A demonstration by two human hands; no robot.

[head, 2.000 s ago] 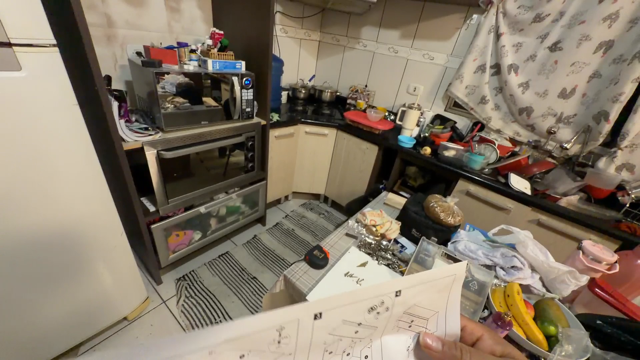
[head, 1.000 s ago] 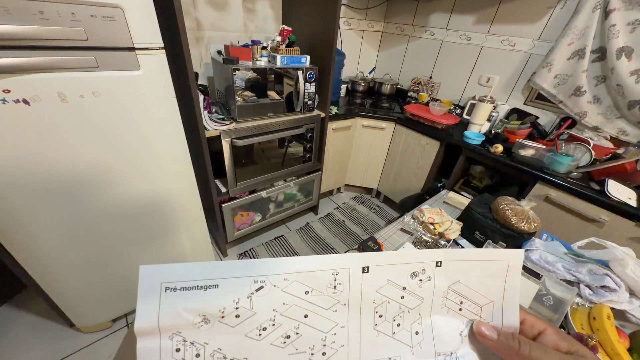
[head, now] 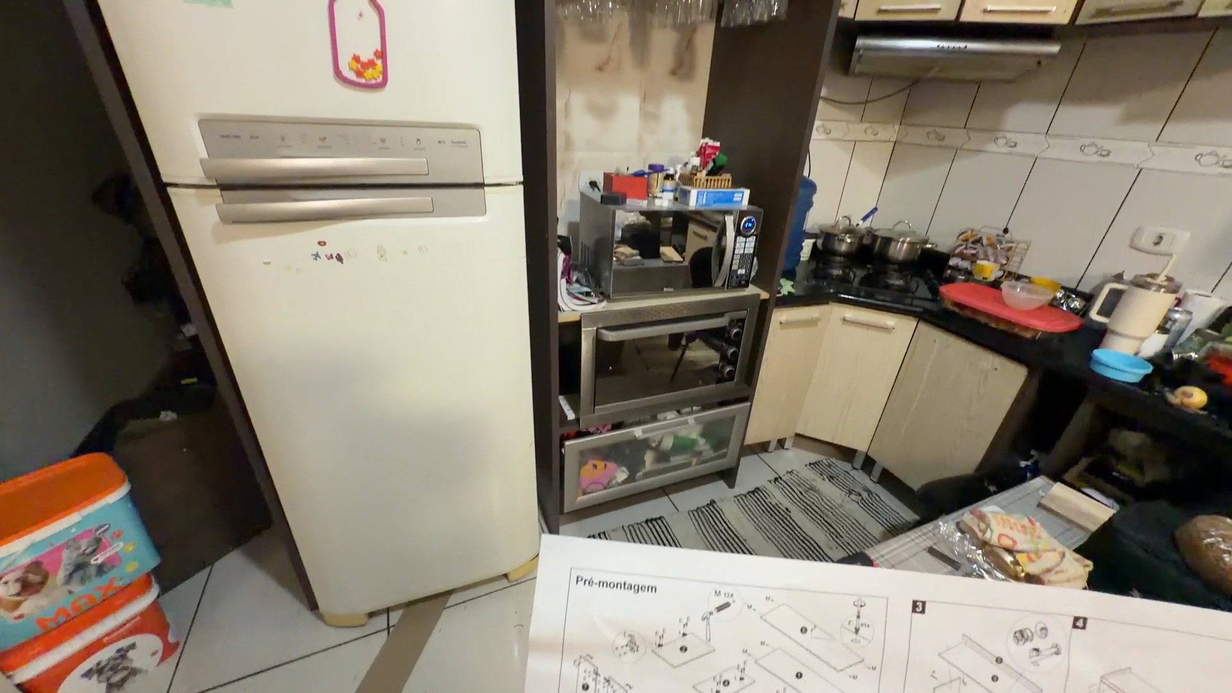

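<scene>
A printed assembly instruction sheet point(head: 890, 626) with line drawings of panels and fittings spreads across the bottom right. Neither my left hand nor my right hand shows now, so what holds the paper is hidden below the frame edge. Just beyond the sheet's top edge is a table point(head: 996, 510) with a checked cover, bearing a crumpled printed wrapper point(head: 1030, 547) and a dark bag point(head: 1136, 553).
A white refrigerator point(head: 375, 385) stands at left, beside stacked pet-food tubs point(head: 72, 568). A microwave point(head: 664, 245) sits above a built-in oven point(head: 669, 356). A striped rug point(head: 770, 515) lies before the corner cabinets point(head: 852, 380); pots point(head: 900, 243) stand on the stove.
The view has swung left, bringing in the whole fridge front and the tubs. The hand that held the sheet's right part in both earlier frames is out of view.
</scene>
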